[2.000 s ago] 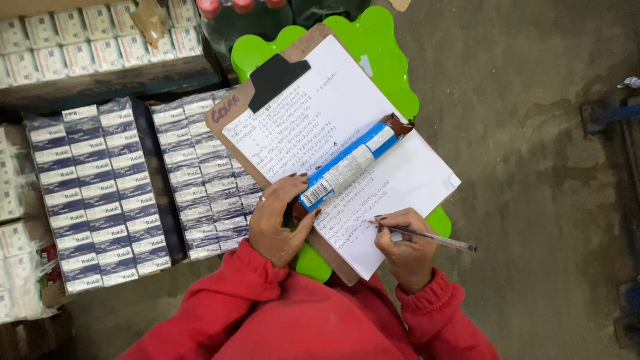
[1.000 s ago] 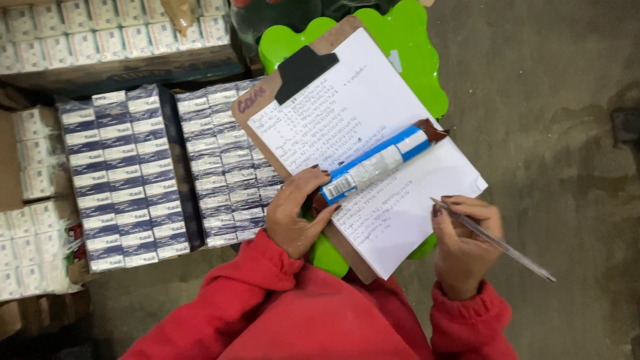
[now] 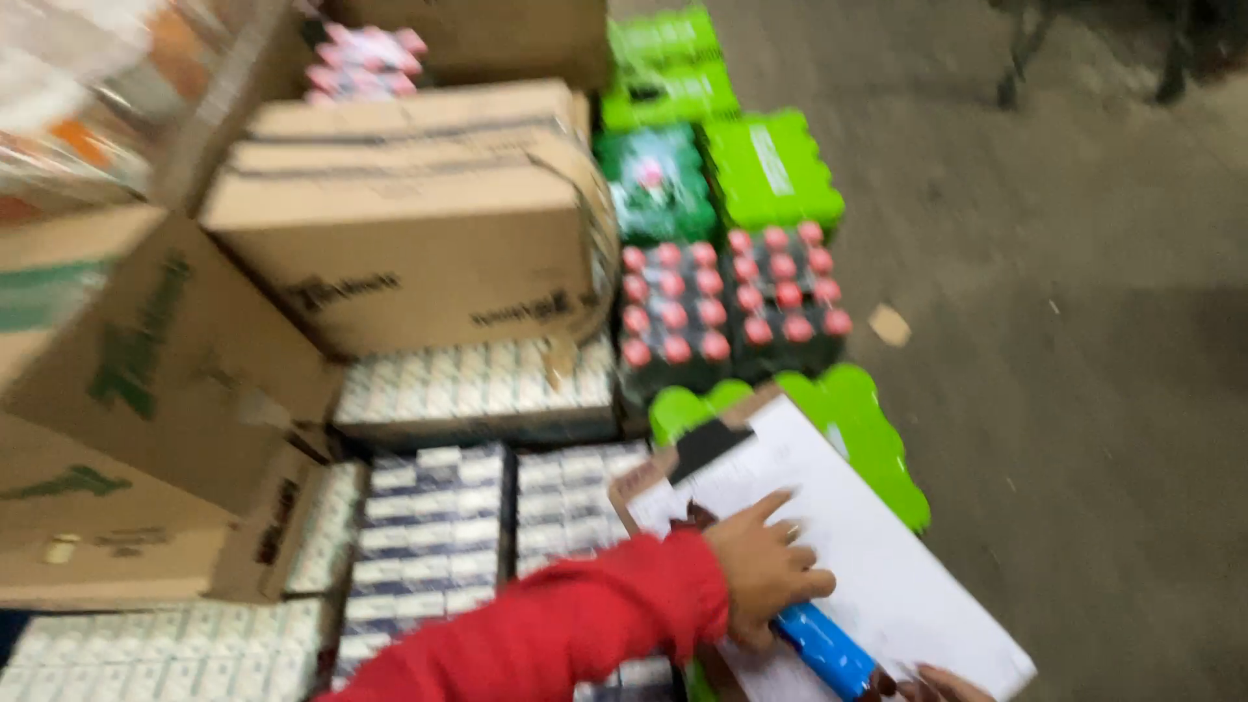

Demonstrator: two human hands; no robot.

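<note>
My left hand (image 3: 775, 565), in a red sleeve, lies over a clipboard's white paper (image 3: 863, 546), its fingers spread, on top of a blue-wrapped roll or packet (image 3: 827, 651). Whether it grips the packet is not clear. The clipboard's dark clip (image 3: 710, 448) is at the upper left of the sheet, and green wavy-edged packaging (image 3: 868, 439) shows beneath the board. Only some fingers of my right hand (image 3: 951, 682) show at the bottom edge, near the packet's lower end; the pen is not visible. The picture is blurred.
Shrink-wrapped packs of bottles with pink caps (image 3: 673, 302) stand beyond the clipboard, with green packs (image 3: 770, 171) behind them. Large cardboard boxes (image 3: 409, 263) and rows of small wrapped cartons (image 3: 434, 565) fill the left. Concrete floor (image 3: 1053, 390) lies to the right, with a cardboard scrap (image 3: 889, 325).
The view has swung, showing more boxes and bottles. My left hand has moved up the sheet towards the clip, and the blue packet lies at a different angle. My right hand has mostly left view.
</note>
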